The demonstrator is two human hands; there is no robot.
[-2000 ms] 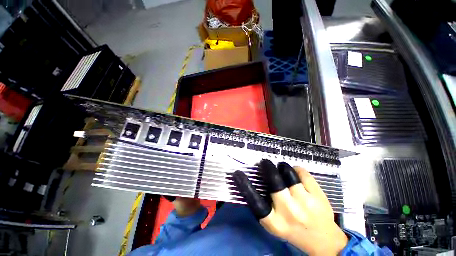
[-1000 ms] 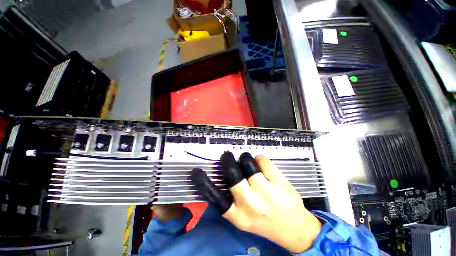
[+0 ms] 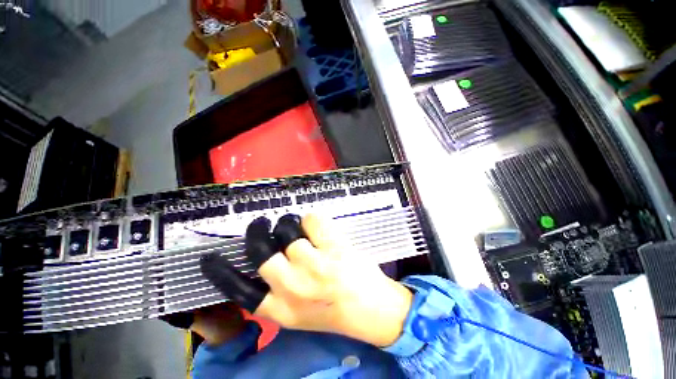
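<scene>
A long circuit board (image 3: 296, 180) with silver finned heatsinks (image 3: 96, 285) is held in the air in front of me, its finned side towards me. My right hand (image 3: 319, 277), with black finger cots on several fingers, grips the fins right of the middle. My left hand (image 3: 215, 323) is under the lower edge, mostly hidden behind the heatsink, and supports it. The board's left end reaches the picture's edge.
A red-bottomed tray (image 3: 274, 141) lies behind the board. On the right, the metal-railed line (image 3: 382, 96) carries ribbed dark units (image 3: 485, 104) with green dots and another board (image 3: 522, 277). A cardboard box (image 3: 248, 70) and black crates (image 3: 70, 163) stand on the floor.
The board, held by both hands, has moved left in the view, and its left end has tilted down. The view has turned towards the line, which shows more fully on the right.
</scene>
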